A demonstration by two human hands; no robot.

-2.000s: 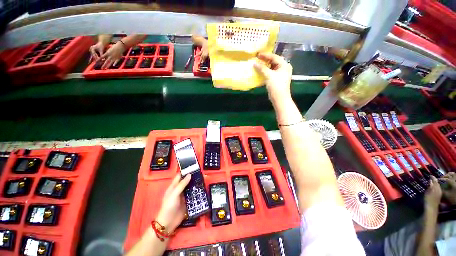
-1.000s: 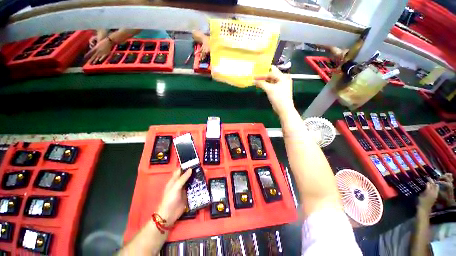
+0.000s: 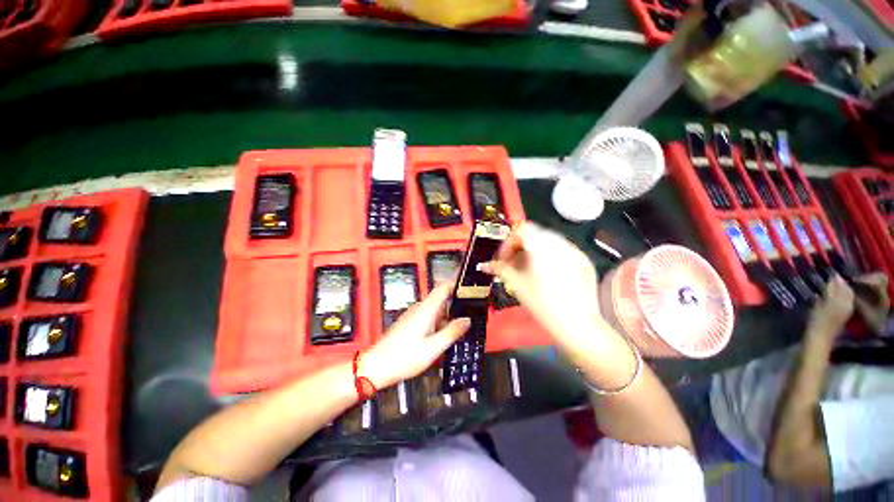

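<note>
An open flip phone (image 3: 469, 328) is held upright over the near right part of the red phone tray (image 3: 257, 324), its white-numbered keypad toward me. My left hand (image 3: 417, 338) holds it from the left, at about its hinge. My right hand (image 3: 539, 279) is at the upper half, fingertips touching the screen area; whether they hold something small is unclear. Another open phone (image 3: 388, 186) with a pale lit screen stands in the tray's back row. Closed phones (image 3: 333, 302) lie in other pockets, some partly hidden by my hands.
Flat brown-black rectangles (image 3: 387, 404) line the near edge. A pink fan (image 3: 686, 299) and white fan (image 3: 622, 165) stand right. Another tray (image 3: 106, 294) of closed phones is left; a tray (image 3: 750, 289) of open phones is right, with a person's hands (image 3: 833, 304). The green conveyor (image 3: 196, 108) runs beyond.
My right hand has come down from the yellow basket to the held phone. My left hand has brought the phone right and nearer. The view has tilted down, and the phone's screen now looks dark.
</note>
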